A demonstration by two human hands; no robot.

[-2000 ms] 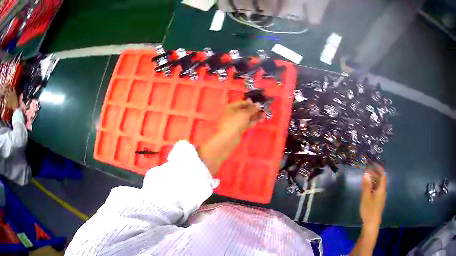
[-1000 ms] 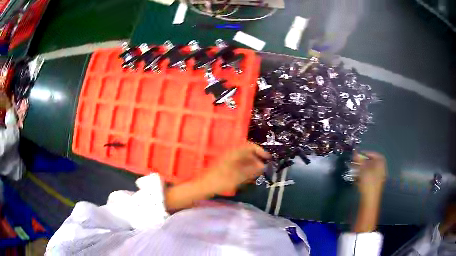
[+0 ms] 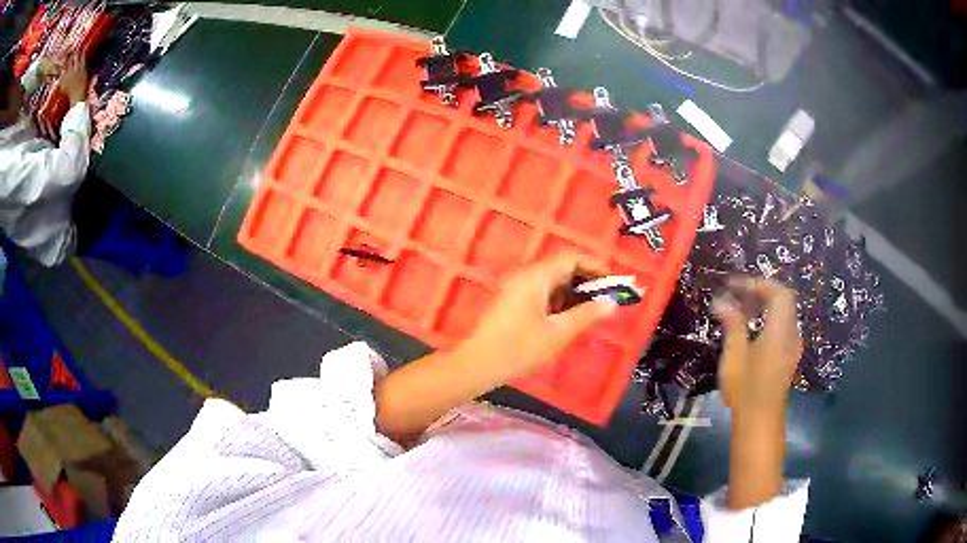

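My left hand (image 3: 541, 313) holds a small square unit (image 3: 610, 291) with a pale face and dark edge over the right part of the orange-red compartment tray (image 3: 409, 195). My right hand (image 3: 759, 323) is raised over the near left side of the clip heap (image 3: 822, 276); its fingertips are together and blurred, and whether they hold a clip cannot be told. Several clipped units (image 3: 557, 106) with silver loops stand along the tray's far row. One more clipped unit (image 3: 640, 212) sits below that row at the right. A thin dark loose part (image 3: 366, 255) lies in a near-left pocket.
Paper slips (image 3: 704, 125) and a white cable (image 3: 679, 69) lie beyond the tray. A small dark clip (image 3: 926, 485) lies at the far right of the bench. At the upper left, another person's white sleeve (image 3: 66, 159) reaches to pink-and-white strips (image 3: 109, 119). A cardboard box (image 3: 72, 456) stands lower left.
My left hand has moved from the heap's edge to above the tray and now holds a unit. My right hand has moved onto the heap. The view has shifted and turned.
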